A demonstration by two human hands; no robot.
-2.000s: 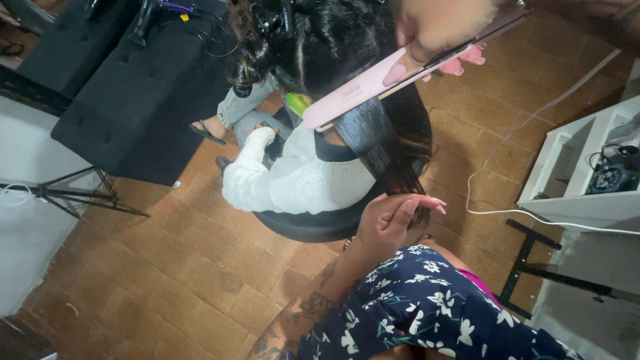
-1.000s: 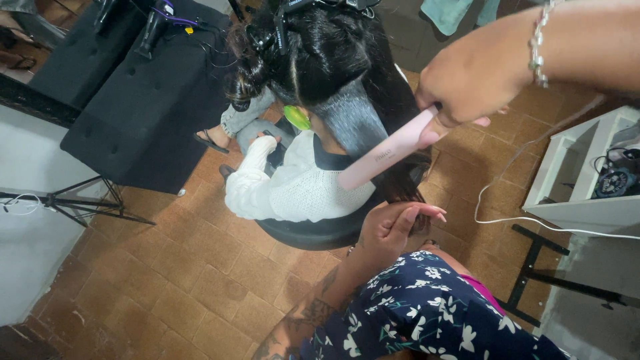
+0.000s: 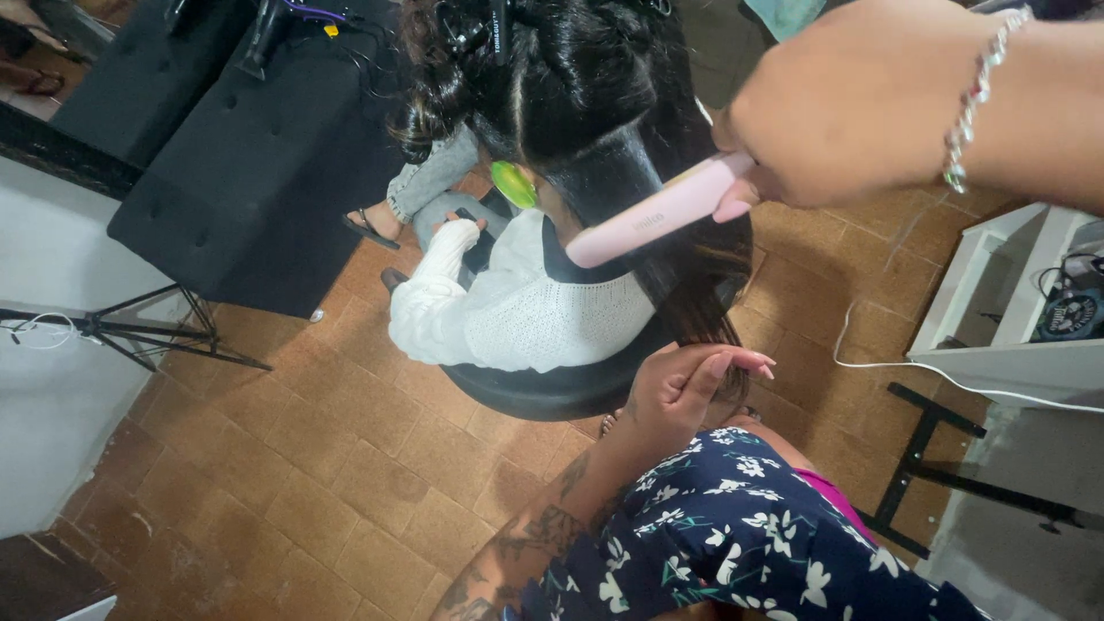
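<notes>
A seated person's dark hair (image 3: 595,86) is parted into sections, with the upper part clipped up. My right hand (image 3: 802,121), wearing a bracelet, grips a pink hair straightener (image 3: 660,214) that lies across a straight section of the hair; whether its plates are pressed together cannot be told. Below it my left hand (image 3: 681,388) pinches the lower end of that hair section between thumb and fingers. A black hair clip (image 3: 500,30) sits near the top of the head. A yellow-green object (image 3: 513,184) shows beside the person's ear.
The person in a white knit top (image 3: 552,319) sits on a round black seat (image 3: 535,397). A black tufted bench (image 3: 250,164) holds a hair dryer (image 3: 266,39). A white cord (image 3: 888,364) runs by a white shelf unit (image 3: 1000,345); a black metal stand (image 3: 923,448) is below it.
Two seconds ago the straightener was higher, nearer the head's side, and pointed across the hair section; my right hand has shifted and turned with it. My left hand keeps its hold on the hair end.
</notes>
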